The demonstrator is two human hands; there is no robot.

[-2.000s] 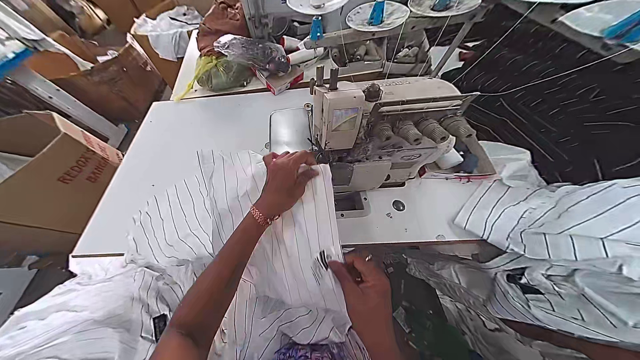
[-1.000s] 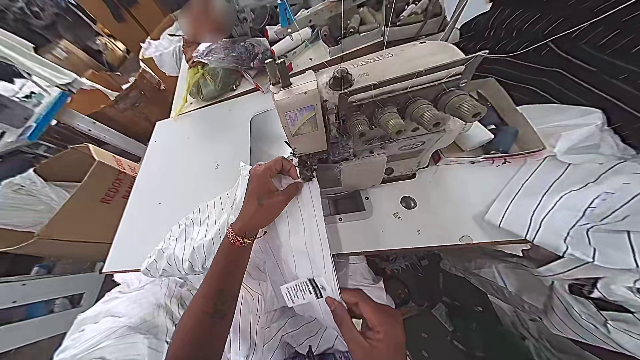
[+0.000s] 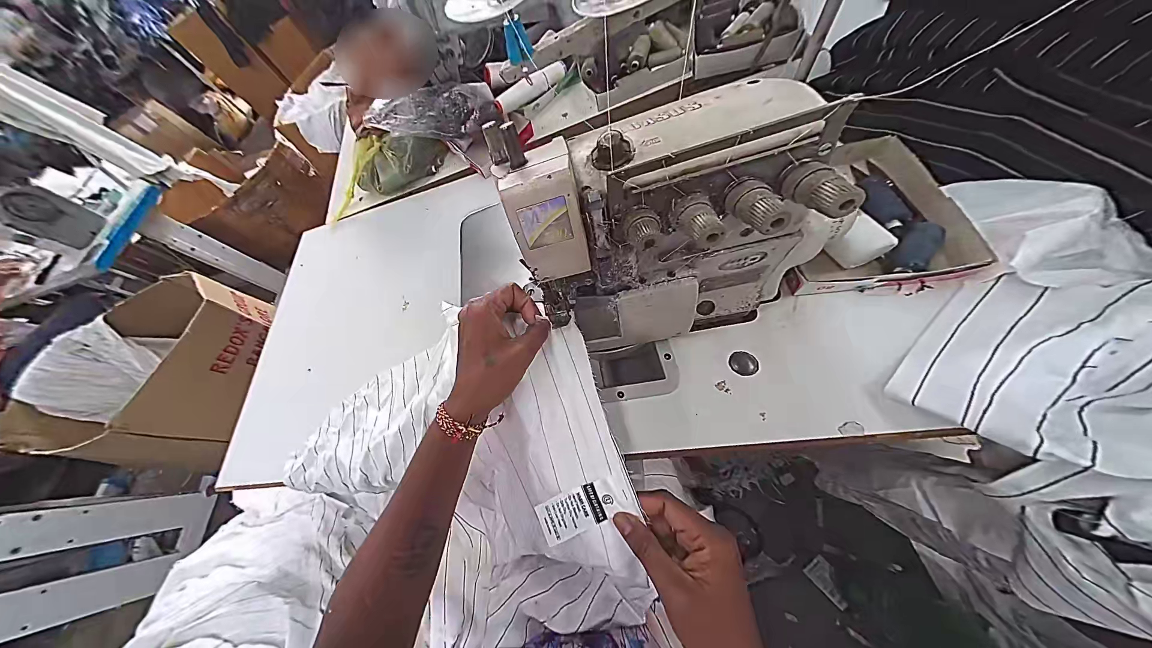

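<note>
My left hand (image 3: pixel 497 346) pinches the white striped fabric (image 3: pixel 549 405) close to the presser foot (image 3: pixel 556 310) of an overlock sewing machine (image 3: pixel 666 207). Lower down, my right hand (image 3: pixel 688 562) holds the fabric's right edge between thumb and fingers, beside a white care label (image 3: pixel 572 515) with a black tab that lies on the cloth. The fabric runs from the foot over the table's front edge and down toward my lap. Where exactly the needle meets the cloth is hidden.
More striped fabric (image 3: pixel 1035 360) is heaped at the right. An open box (image 3: pixel 972 256) of thread spools stands behind it. At the left are a cardboard box (image 3: pixel 180 378) and a white metal frame (image 3: pixel 81 540). Beyond the white table (image 3: pixel 360 297), a person (image 3: pixel 382 63) is partly in view.
The label, crumpled near my right hand two seconds ago, now lies flat and readable side up. Both hands keep hold of the fabric. The view has shifted closer to the machine.
</note>
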